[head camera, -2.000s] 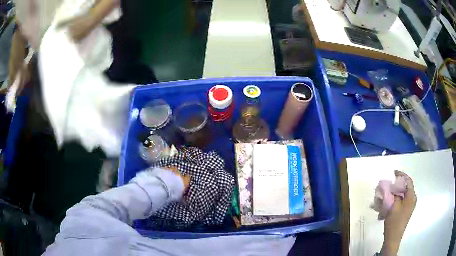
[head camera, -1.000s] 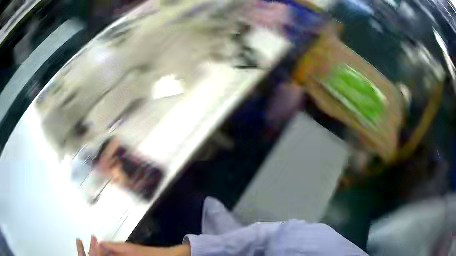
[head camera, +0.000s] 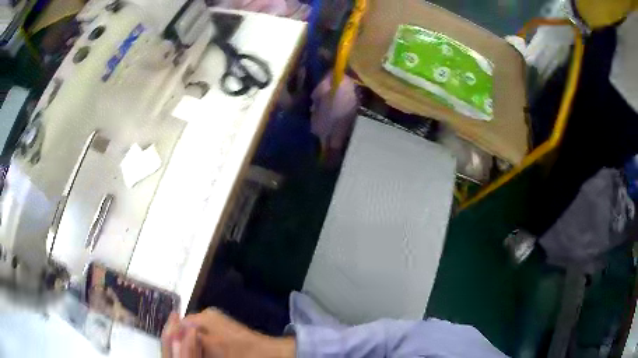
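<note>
My right hand is at the bottom edge, beside the table's front edge, its fingers bent and partly cut off. A pinkish patch shows at the fingertips; I cannot tell whether it is skin or fabric. The sleeve comes in from the lower right. My left hand is out of the picture. Just left of my right hand, a phone with a lit, dark screen lies on the white sewing table. A small white scrap and thin tweezers lie on the machine bed further up.
Black-handled scissors lie at the table's far right. The sewing machine head stands along the left. A grey panel is right of the table. Beyond it, a green packet lies on cardboard in a yellow frame. Grey cloth is at right.
The view has swung right from the blue bin to the machine table and trolley. My left arm and the pink piece seen earlier in my right hand are no longer clearly visible.
</note>
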